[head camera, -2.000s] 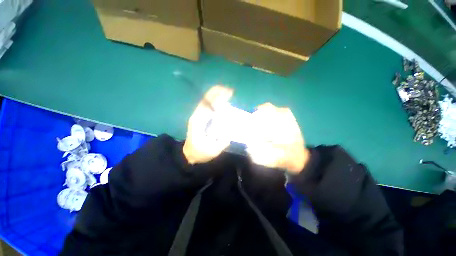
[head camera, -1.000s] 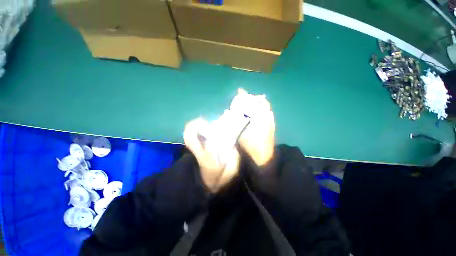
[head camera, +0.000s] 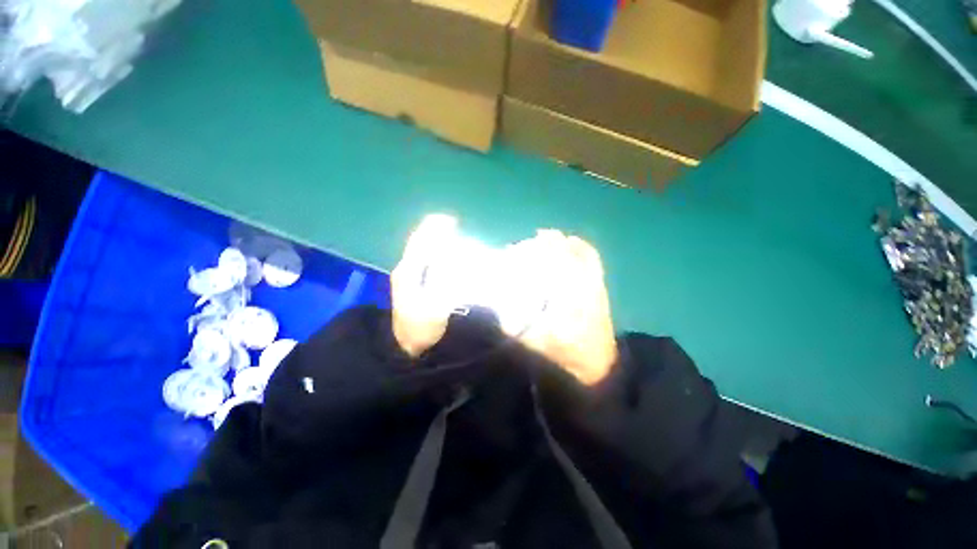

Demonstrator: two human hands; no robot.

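Note:
My left hand (head camera: pixel 420 284) and my right hand (head camera: pixel 573 306) are close together at the bench's near edge, in front of my chest. Both hold a glossy white housing (head camera: pixel 487 277) between them. Strong glare washes out the housing and the fingers, so its shape and side cannot be told. A thin dark cable (head camera: pixel 487 349) hangs below the hands against my dark jacket.
An open carton (head camera: pixel 632 91) with a blue pack inside stands beside a closed carton (head camera: pixel 412 97). White discs (head camera: pixel 252 327) lie in the blue bin (head camera: pixel 96 354). Plastic bags (head camera: pixel 80 43) lie far left, metal parts (head camera: pixel 930 279) right. A white unit (head camera: pixel 814 19) is upper right.
The view has shifted, so the cartons and bin appear further right. My hands have levelled out side by side around the white housing. The white unit at upper right has come into view.

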